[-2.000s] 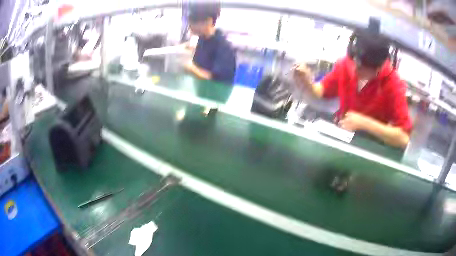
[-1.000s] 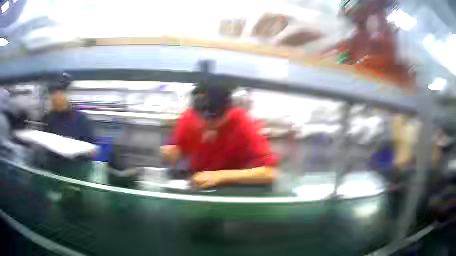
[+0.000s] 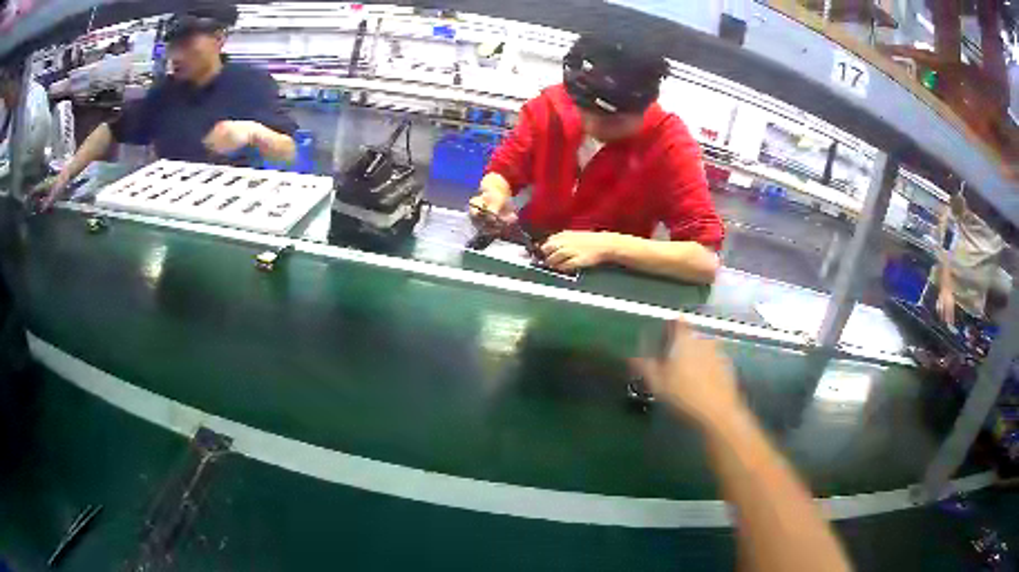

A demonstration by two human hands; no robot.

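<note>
My right hand [image 3: 695, 374] reaches in from the lower right, over the green bench beyond the white strip. It is slightly blurred. A small dark unit with a shiny edge [image 3: 639, 391] is just below its fingertips; I cannot tell whether the fingers touch or grip it. My left hand is out of the picture. Another small dark unit with a yellowish part [image 3: 267, 259] lies at the far edge of the bench on the left, and one more small piece [image 3: 96, 225] lies further left.
The white strip [image 3: 447, 483] curves along the green bench. Dark tape [image 3: 184, 492] and a thin dark tool [image 3: 74, 534] are at lower left. Small shiny pieces [image 3: 989, 545] are at lower right. Two workers sit opposite, beside a white tray [image 3: 212, 197] and black bag. Metal posts [image 3: 866, 246] rise at right.
The view has swung right and back down and is sharper. My right hand and forearm have come into view over the bench. The worker in red now shows near the middle.
</note>
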